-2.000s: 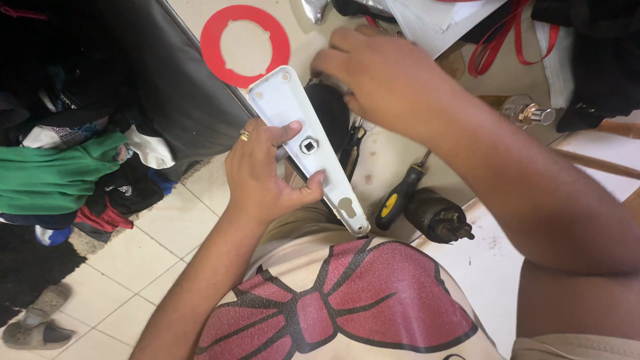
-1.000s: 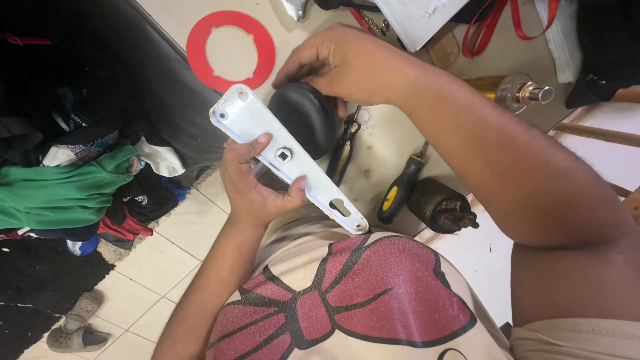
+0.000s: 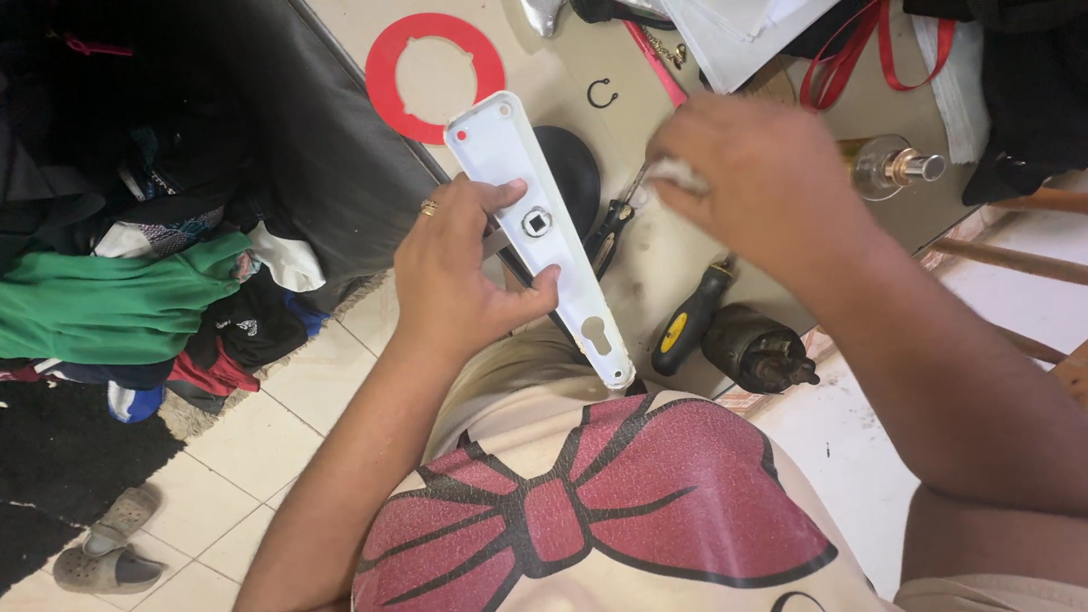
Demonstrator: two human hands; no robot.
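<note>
My left hand [image 3: 476, 263] grips a white door handle backplate [image 3: 557, 255], tilted, with a square spindle hole and a keyhole cutout. My right hand [image 3: 739, 178], blurred, holds a small crumpled whitish piece [image 3: 677, 174], perhaps tissue or cloth. Behind the plate lies a round black disc [image 3: 571, 174], partly hidden. A black retaining ring [image 3: 602, 93] lies beyond it. A screwdriver with black handle [image 3: 609, 238] rests between plate and right hand. Nearer my body are a black-and-yellow handled tool [image 3: 690, 327] and a dark cylindrical metal part [image 3: 758, 348].
A flat red ring [image 3: 382, 81] lies at the table's left edge. White papers [image 3: 744, 34], a red ribbon [image 3: 837, 64] and a glass spray bottle [image 3: 892, 167] are along the far and right side. Clothes [image 3: 127, 297] are piled at left; clogs [image 3: 106, 544] stand on the tiled floor.
My right hand has left the black disc and moved right, now with the small whitish piece in its fingers. My left hand still holds the plate. The retaining ring has come into sight.
</note>
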